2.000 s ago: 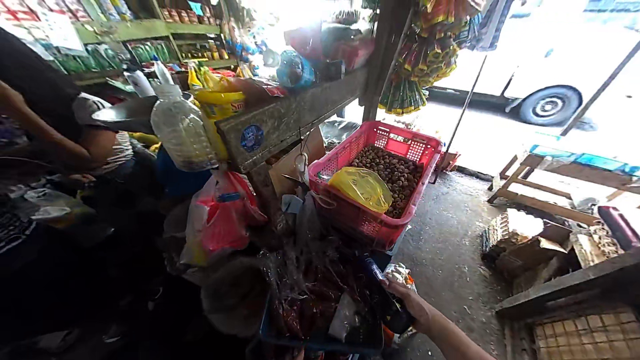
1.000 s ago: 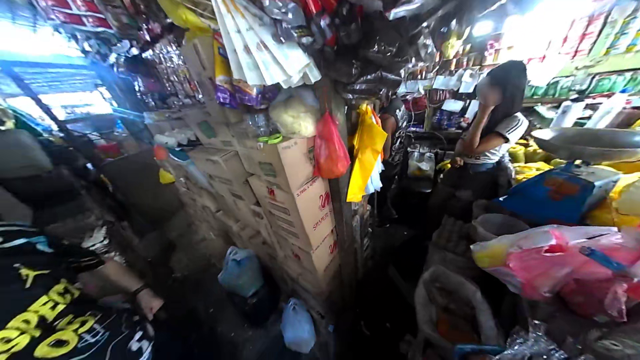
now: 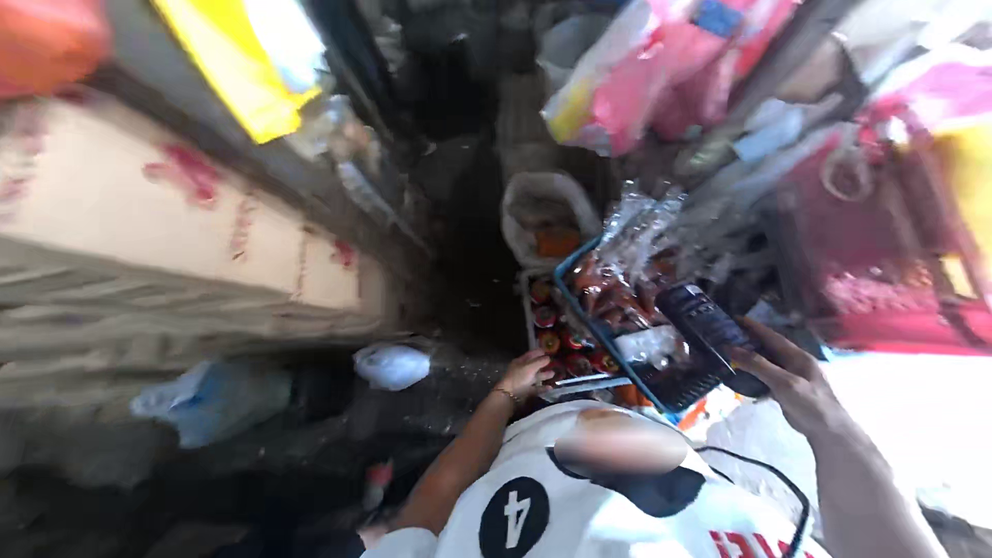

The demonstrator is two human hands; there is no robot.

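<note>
At the lower centre, my left hand [image 3: 527, 373], with a band at its wrist, is at the edge of a light tray [image 3: 530, 318] of round red and orange items. Blur hides whether its fingers hold anything. My right hand [image 3: 787, 376] grips a long dark handheld object [image 3: 711, 333], possibly a phone or a bottle, tilted over a blue-rimmed basket [image 3: 593, 329]. Clear plastic and brownish-red packed goods [image 3: 612, 291] lie in that basket, which stands to the right of the tray. A white shirt [image 3: 573, 496] with a black circle fills the bottom centre.
Cardboard boxes [image 3: 139, 201] are stacked at left, with a light plastic bag [image 3: 393, 366] and a bluish one [image 3: 205, 403] on the floor. Beyond the tray stands an open white sack [image 3: 515, 209]. A pink bag [image 3: 666, 70] is at upper right, a pink crate [image 3: 903, 329] at right.
The view has swung sharply and now looks down. My left hand has come into view at the tray. The dark object held by my right hand was beside the basket two seconds ago and is now over it.
</note>
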